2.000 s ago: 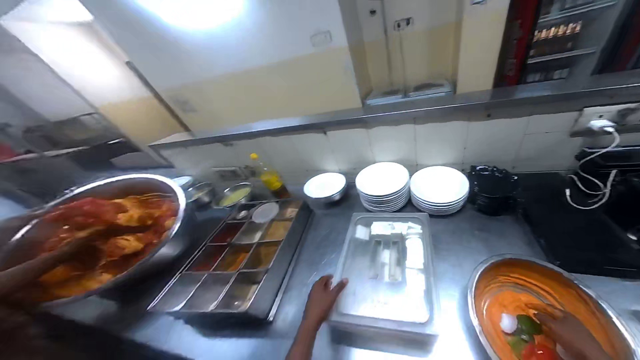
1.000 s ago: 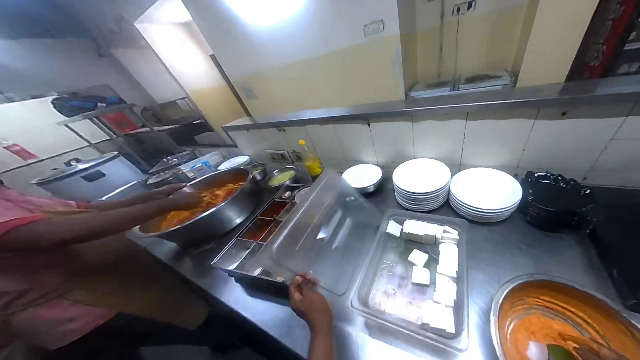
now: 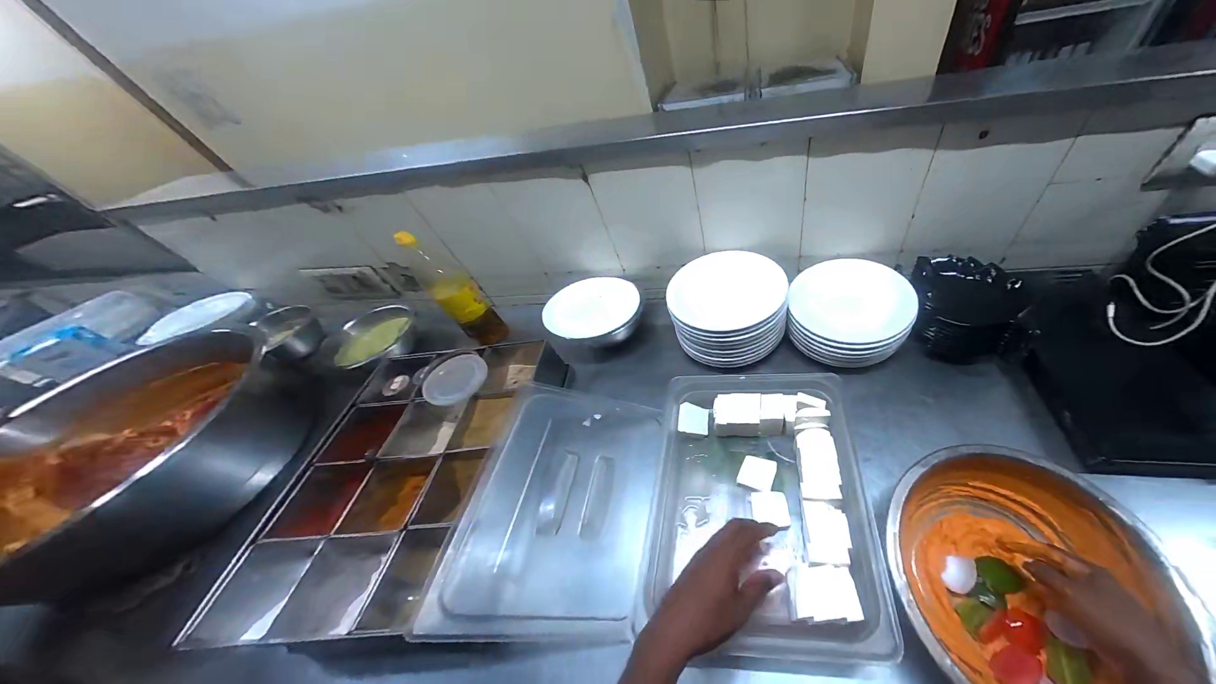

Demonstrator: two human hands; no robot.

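My left hand (image 3: pixel 727 589) reaches over a clear plastic container (image 3: pixel 698 475), its fingertips close to a white block (image 3: pixel 769 508) that looks like paneer. More white blocks line the container's far and right sides. The clear lid (image 3: pixel 560 513) rests to the left, over part of the spice tray (image 3: pixel 313 499). My right hand (image 3: pixel 1092 589) is in a steel bowl (image 3: pixel 902 532) of orange marinade, beside green pepper pieces (image 3: pixel 999 575), red pieces (image 3: pixel 1024 630) and a pale onion-like piece (image 3: pixel 959 574). Its fingers are blurred and coated, and what they hold is unclear.
A large steel pan (image 3: pixel 190 456) of red-orange food stands left. Behind are small bowls, an oil bottle (image 3: pixel 461 294), a white-topped bowl (image 3: pixel 592 309), stacked white plates (image 3: pixel 727 294), (image 3: pixel 852 304) and black dishes (image 3: pixel 967 304). A white cable (image 3: pixel 1154 309) lies over black equipment at right.
The lid has come off the container and now lies to its left. My left hand has let go of the lid and moved over the container. My right hand remains at the marinade bowl.
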